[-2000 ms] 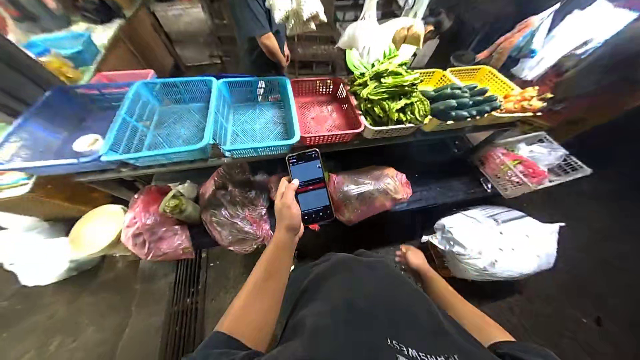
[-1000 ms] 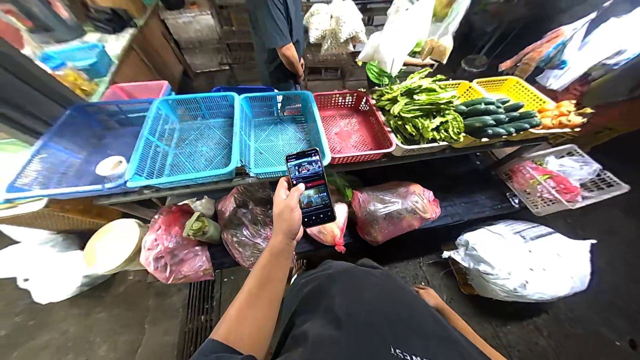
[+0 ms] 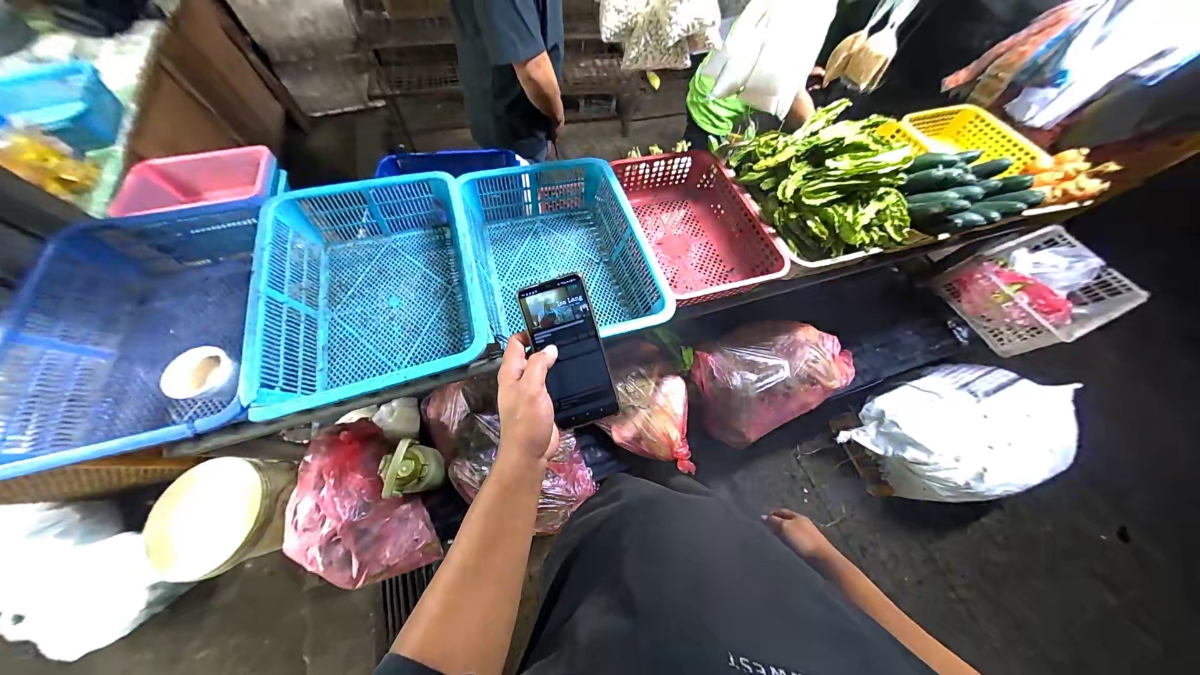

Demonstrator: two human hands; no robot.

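Observation:
My left hand [image 3: 527, 398] holds a smartphone [image 3: 570, 352] upright in front of me, its thumb at the left edge of the lit screen. Behind the phone stands a light blue plastic basket [image 3: 562, 230], with a second blue basket [image 3: 375, 291] to its left and a red basket [image 3: 698, 225] to its right. Down at my right side, beside my dark shirt, hangs my right hand [image 3: 795, 532]. Its fingers are partly curled and too small to read clearly; nothing shows in it. Nearest to it are the dark floor and a white sack [image 3: 970, 433].
Leafy greens [image 3: 825, 187], cucumbers [image 3: 970, 192] and carrots [image 3: 1069, 178] lie along the stall's right. Pink plastic bags [image 3: 773, 380] sit below, with a round tub [image 3: 211, 518] at lower left. A person [image 3: 511, 70] stands across the stall; another is partly hidden behind hanging bags.
The picture on the phone's screen has changed. My left hand still holds the phone. The person across the stall shows more of their body, as the view has shifted.

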